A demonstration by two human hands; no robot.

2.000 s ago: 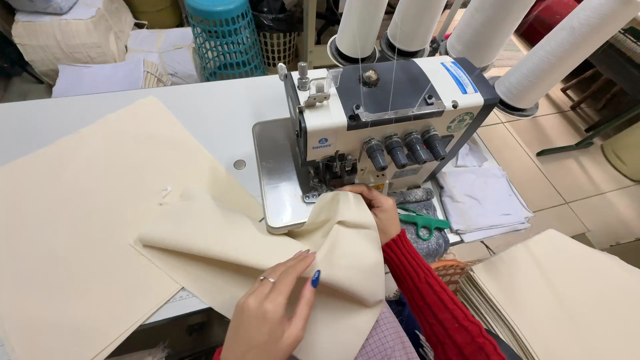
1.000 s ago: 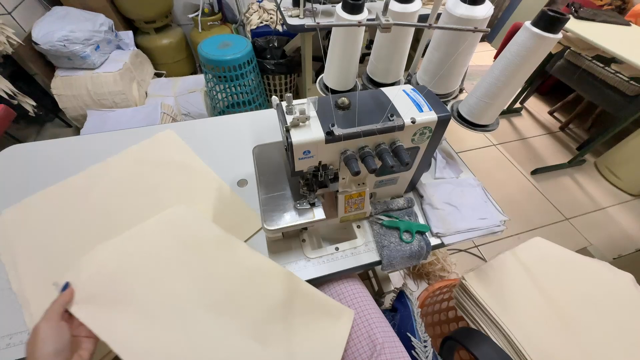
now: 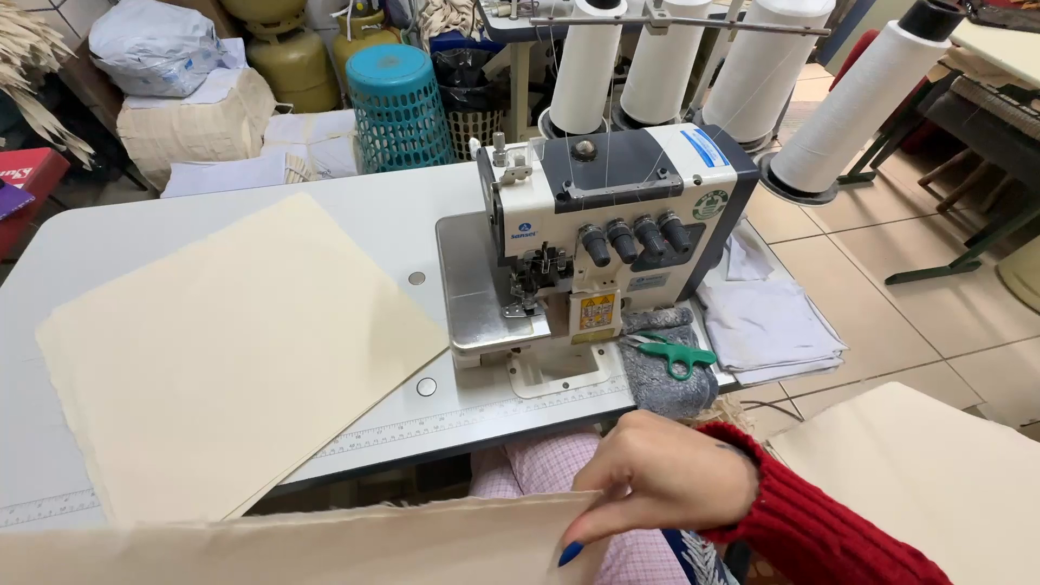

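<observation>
My right hand (image 3: pixel 650 479), in a red ribbed sleeve, pinches the corner of a cream fabric panel (image 3: pixel 349 544) that stretches along the bottom edge of the view. My left hand is out of view. Other cream panels (image 3: pixel 244 349) lie flat on the white table, left of an overlock sewing machine (image 3: pixel 617 211). The machine's metal plate (image 3: pixel 487 284) has no fabric on it. Green-handled thread snips (image 3: pixel 678 356) rest on a grey cloth (image 3: pixel 666 390) beside the machine.
Thread cones (image 3: pixel 869 106) stand behind the machine. Folded white cloths (image 3: pixel 764 325) lie at its right. A stack of cream panels (image 3: pixel 910 479) is at lower right. A turquoise basket (image 3: pixel 398 114) stands behind the table (image 3: pixel 366 195).
The fabric that was bunched at the machine two seconds ago has left it. My right hand, out of view a second ago, now holds a panel corner; my left hand has gone from view.
</observation>
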